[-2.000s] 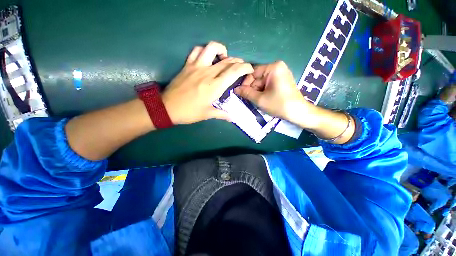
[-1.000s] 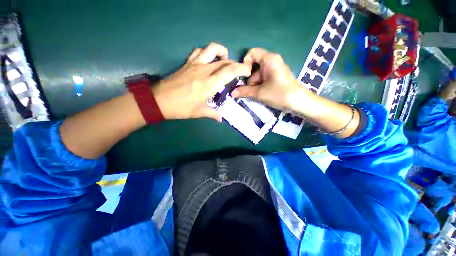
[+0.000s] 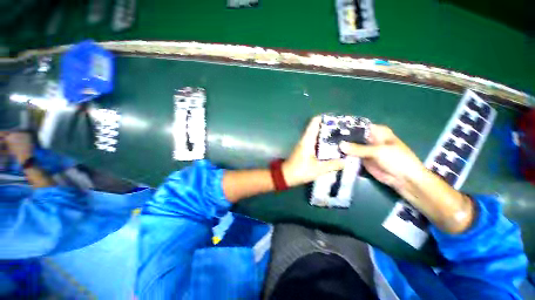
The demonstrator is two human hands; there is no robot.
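A phone mid-frame [image 3: 332, 190] is held upright in front of me, its speckled board end away from me and its white part with a dark slot towards me. My left hand [image 3: 302, 164] grips its left edge, thumb across the middle. My right hand [image 3: 387, 155] is at the right edge, with a fingertip on a black sticker [image 3: 352, 137] lying over the board end. The fingers hide parts of the frame. A white backing sheet [image 3: 435, 166] with a row of black stickers lies slanted on the right, partly under my right forearm.
Another mid-frame [image 3: 189, 125] lies on the bench to the left. A pale-edged conveyor [image 3: 281, 57] crosses behind, carrying a frame [image 3: 356, 21]. At far left are a blue bin [image 3: 87, 71], small white parts [image 3: 107, 130] and another person's arm. A red bin [image 3: 526, 143] is cut off at right.
The view has swung left and up, bringing the conveyor into sight. The held frame now points straight away from me, and its board end with the black sticker is less covered by my hands.
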